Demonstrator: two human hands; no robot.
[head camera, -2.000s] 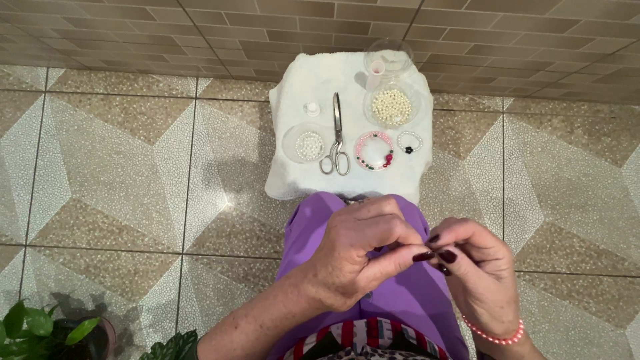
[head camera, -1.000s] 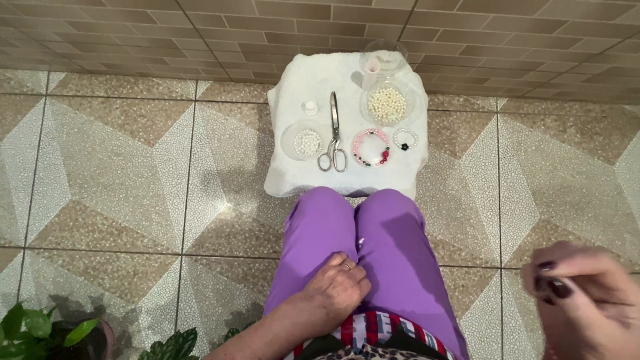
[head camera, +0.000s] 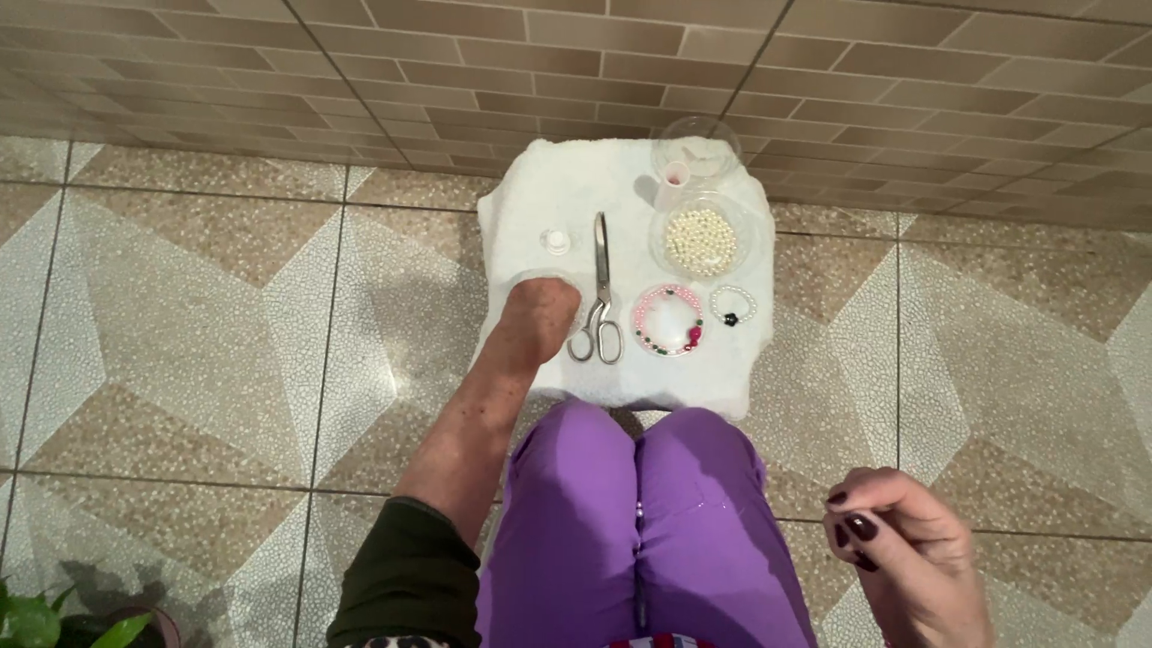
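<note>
My left hand (head camera: 542, 315) reaches down over the small clear dish of white beads, covering most of it; its fingertips are hidden. Right of it lie metal scissors (head camera: 602, 297), blades pointing away. My right hand (head camera: 891, 540) is raised at the lower right, thumb and fingertips pinched together; a thin clear strand seems to run from it across the purple trousers (head camera: 711, 506), with a few small beads (head camera: 639, 522) between the thighs. A clear bowl of cream pearl beads (head camera: 700, 241), a pink bead strand (head camera: 669, 320) on a round clear dish, and a small white bead ring with a dark flower (head camera: 731, 307) sit on the towel.
A white towel (head camera: 576, 180) covers the low stand before my knees. A small spool (head camera: 557, 240) lies left of the scissors, and a pinkish cup (head camera: 673, 180) stands near a clear container (head camera: 702, 148) at the back. Beyond is a tiled wall (head camera: 504, 63); a potted plant (head camera: 31, 621) is lower left.
My hands were together over my lap, then moved apart. My left hand has gone from my lap forward to the dish of white beads. My right hand remains out at the right, fingers pinched.
</note>
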